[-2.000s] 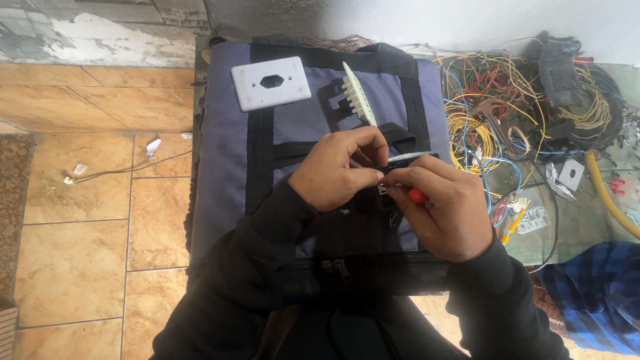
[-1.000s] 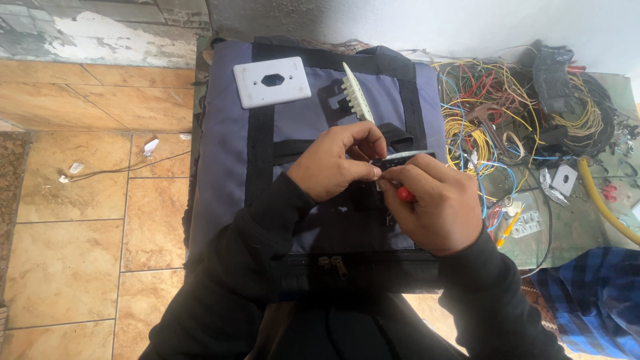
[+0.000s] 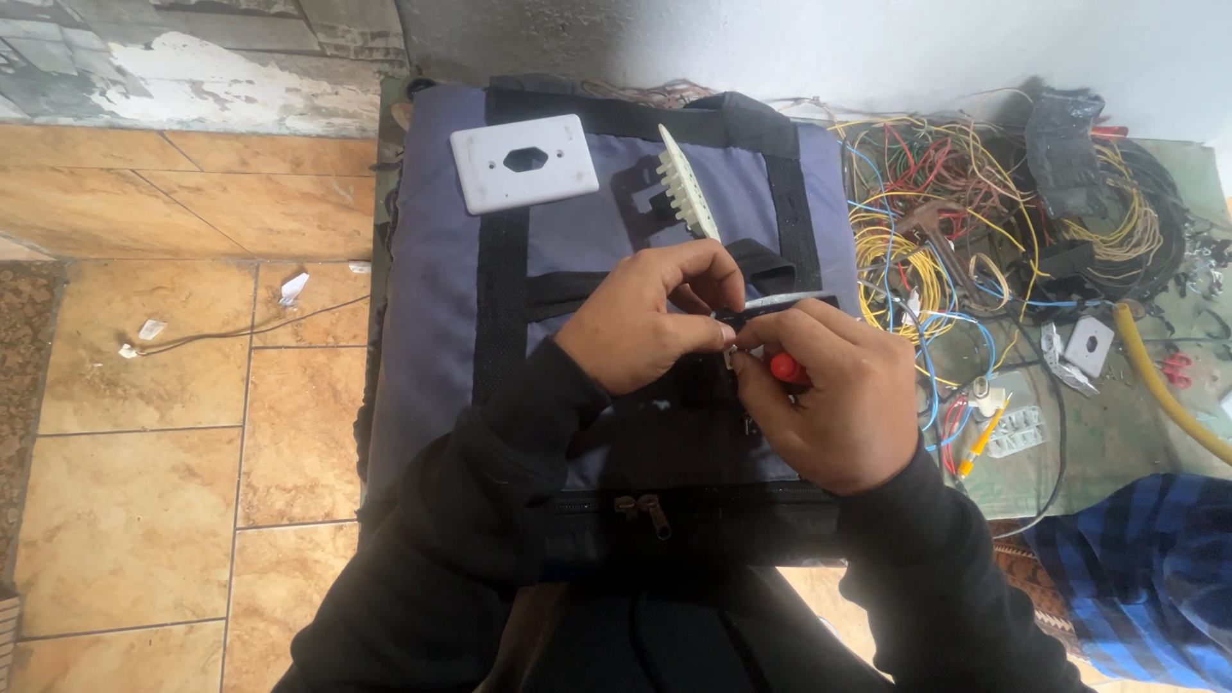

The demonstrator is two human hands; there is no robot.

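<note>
Above a blue-grey fabric bag (image 3: pixel 433 318), both hands meet at a small dark part with a pale edge (image 3: pixel 784 300). My left hand (image 3: pixel 654 318) pinches this part at its left end between thumb and fingers. My right hand (image 3: pixel 833 385) touches its near side with the fingertips and also holds a red-handled tool (image 3: pixel 787 368), probably a screwdriver, whose shaft is mostly hidden. A white wall plate (image 3: pixel 525 164) with a hexagonal opening lies on the bag at the upper left. Beyond my left hand, a cream toothed plastic piece (image 3: pixel 685 188) stands tilted on the bag.
Right of the bag, a green surface (image 3: pixel 1107 462) holds tangled coloured wires (image 3: pixel 905 269), a hammer (image 3: pixel 938 236), another wall plate (image 3: pixel 1090 345), a yellow tube (image 3: pixel 1165 385) and a yellow screwdriver (image 3: pixel 984 438). Blue checked cloth (image 3: pixel 1155 568) lies at the lower right. Scraps lie on the tiled floor (image 3: pixel 135 520).
</note>
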